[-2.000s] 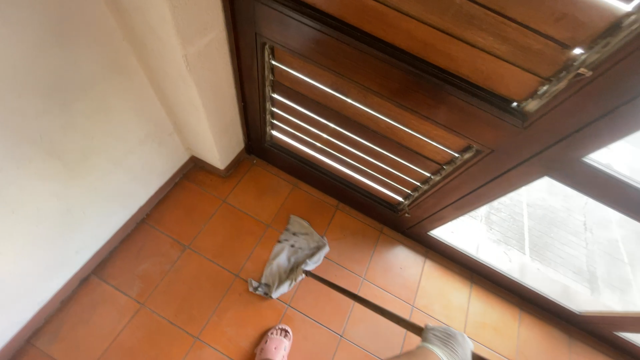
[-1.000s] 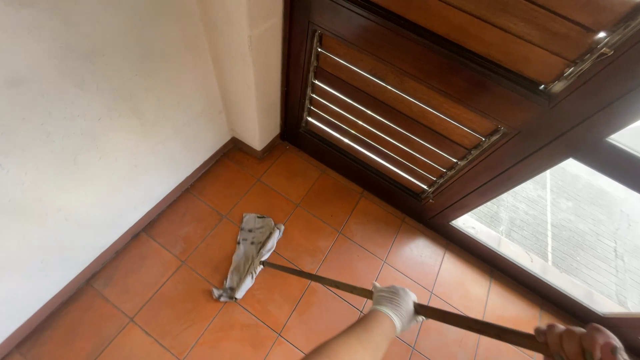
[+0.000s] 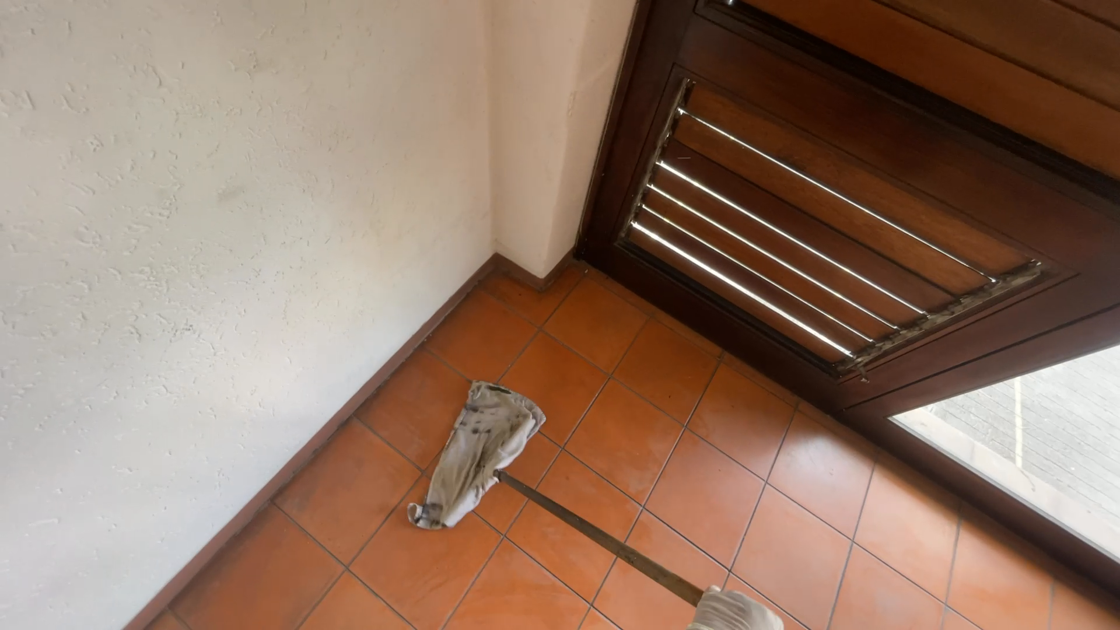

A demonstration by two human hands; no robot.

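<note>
A light, whitish glove covers my left hand [image 3: 735,608] at the bottom edge, closed around a long wooden pole [image 3: 612,547]. The pole slants up and left to a damp-looking grey cloth [image 3: 486,446] with dark stains. That cloth lies draped over the pole's head on the terracotta tiles, a little away from the left wall's skirting. It hides the head's shape. The pole's upper part is cut off by the frame, and my right hand is out of view.
A textured white wall [image 3: 262,219] with a brown skirting [image 3: 350,407] runs along the left and meets a corner pillar [image 3: 542,131]. At the right stands a dark wooden louvred door [image 3: 744,324] with a glass pane [image 3: 1032,437]. Square terracotta tiles [image 3: 621,437] cover the floor.
The cloth-covered head has moved across the tiles toward the left wall. My right hand, on the pole one second ago, has left the view. A pink clog seen two seconds ago no longer shows.
</note>
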